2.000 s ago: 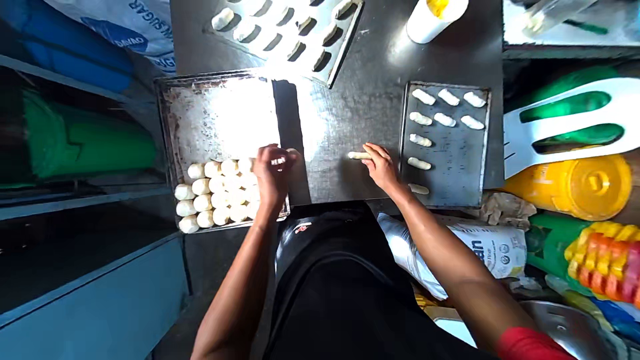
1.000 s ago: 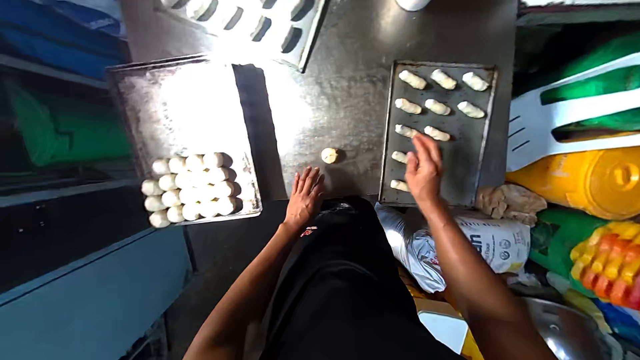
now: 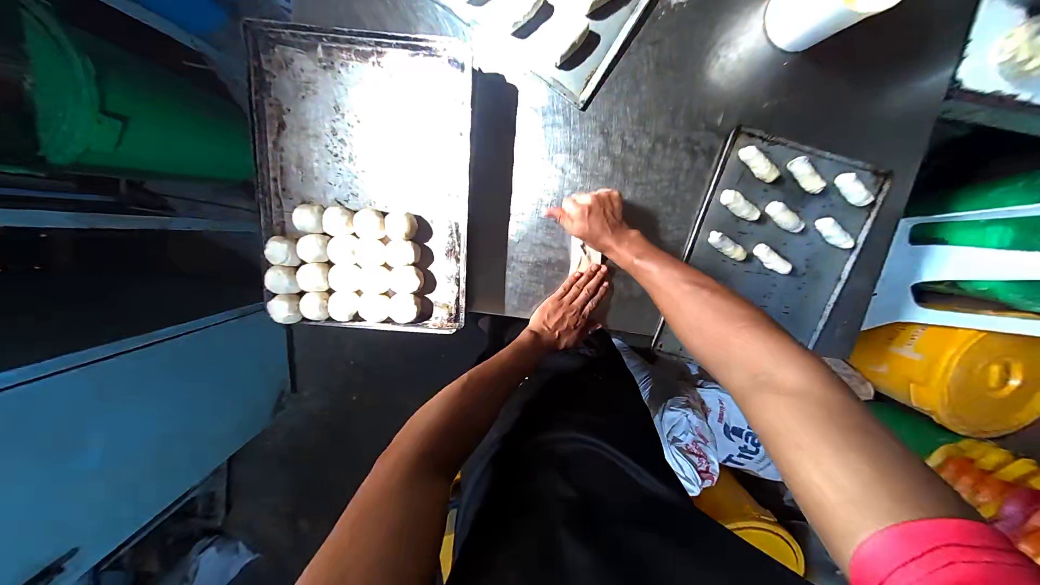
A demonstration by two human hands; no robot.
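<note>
A flattened strip of dough (image 3: 583,255) lies on the metal worktable (image 3: 536,244) between my hands. My left hand (image 3: 569,307) rests flat, fingers extended, at the strip's near end. Over its far end is my right hand (image 3: 595,219), fingers curled; whether it grips the dough is hidden. To the left, round dough balls (image 3: 344,279) sit in close rows on the near part of a worn baking tray (image 3: 284,130). Rolled dough pieces (image 3: 784,216) lie spaced apart on a dark baking tray (image 3: 731,301) to the right, whose near part is partly behind my right forearm.
Another tray (image 3: 593,81) of shaped dough pieces stands at the far edge of view, near a white container (image 3: 812,20). A white plastic chair back (image 3: 959,272) and a yellow container (image 3: 951,374) are on the right. Printed sacks (image 3: 715,431) lie below the table.
My right hand has moved left from the dark tray to the dough near my left hand. The small dough lump seen a second ago is now a flat strip.
</note>
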